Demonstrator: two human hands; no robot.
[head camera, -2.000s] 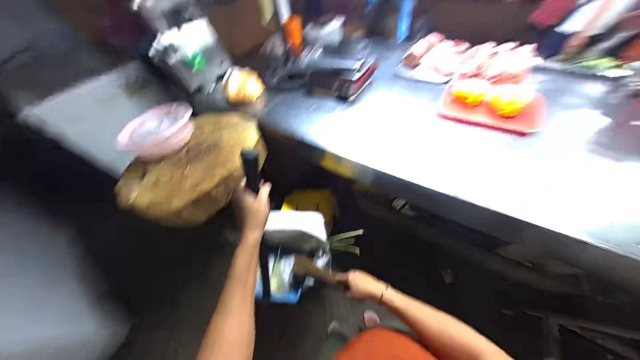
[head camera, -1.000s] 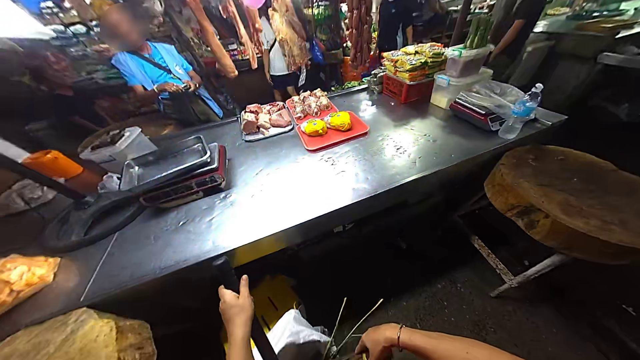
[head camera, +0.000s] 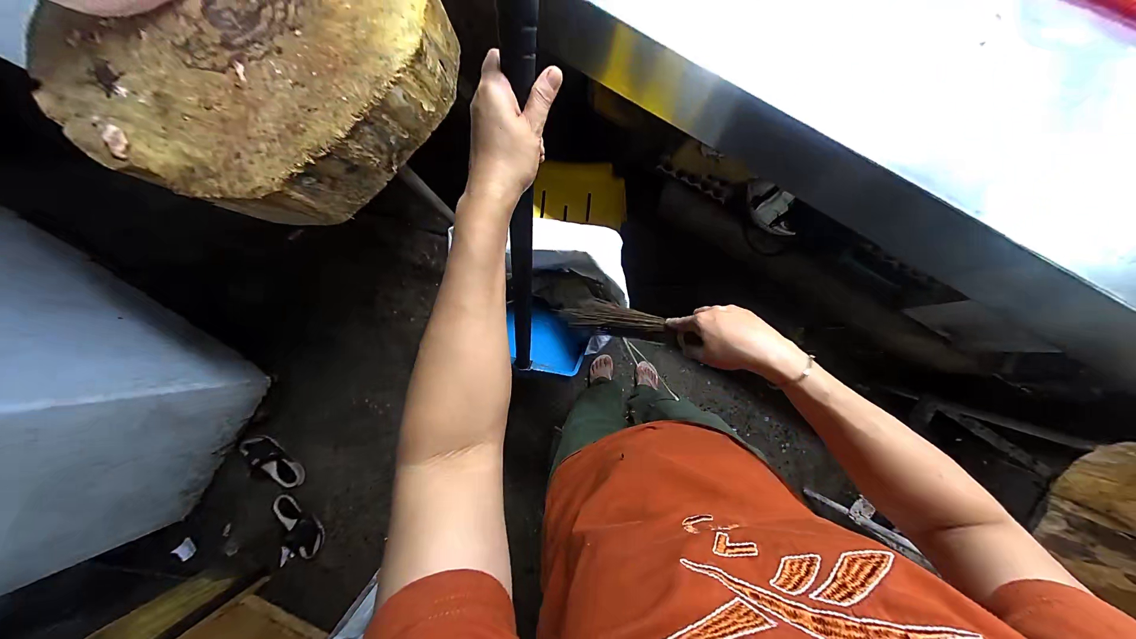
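Note:
My left hand (head camera: 513, 129) is wrapped around the upper part of a black pole (head camera: 522, 266), which runs down to a blue plastic dustpan (head camera: 552, 342). My right hand (head camera: 732, 337) grips the bound end of a stick broom (head camera: 617, 318). The broom's bristles point left, over the dustpan, by the mouth of a white sack (head camera: 581, 240). Dark material shows inside the sack, but what it is cannot be told. Behind the sack is a yellow plastic object (head camera: 581, 193).
A round wooden chopping block (head camera: 240, 106) stands at upper left, a metal-edged counter (head camera: 843, 186) at upper right. A pale box-like block (head camera: 115, 408) is at left, with black sandals (head camera: 297, 524) on the floor beside it. Another wooden block (head camera: 1096, 515) is at lower right.
The view has swung down from the counter to the floor. The broom and dustpan, out of sight one second ago, now show.

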